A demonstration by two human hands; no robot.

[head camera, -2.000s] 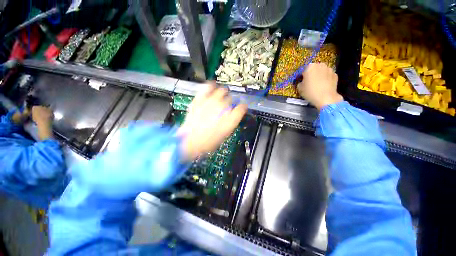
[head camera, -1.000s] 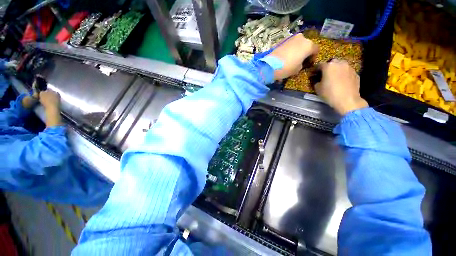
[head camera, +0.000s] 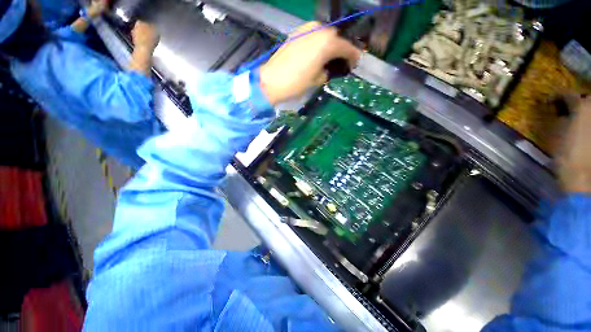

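Observation:
A large green circuit board (head camera: 363, 162) lies in its black carrier (head camera: 405, 230) on the conveyor. A narrow green board strip (head camera: 372, 99) lies along its far edge. My left hand (head camera: 304, 65) is above the board's far left corner, fingers bent, with dark fingertips; whether it holds a small part cannot be seen. My right hand (head camera: 575, 146) is blurred at the right edge, partly cut off, beside the bin of small amber components (head camera: 533, 107). Its fingers cannot be made out.
A bin of off-white components (head camera: 470, 48) stands beyond the silver conveyor rail (head camera: 447, 117). Shiny metal plates (head camera: 466, 240) lie on both sides of the carrier. Another person's hand (head camera: 144, 44) and blue sleeves are at the upper left. A blue cord crosses near my left hand.
My left hand has moved from the amber bin back over the board's far left corner. My right hand remains by the amber bin. The view has shifted, showing more of the board.

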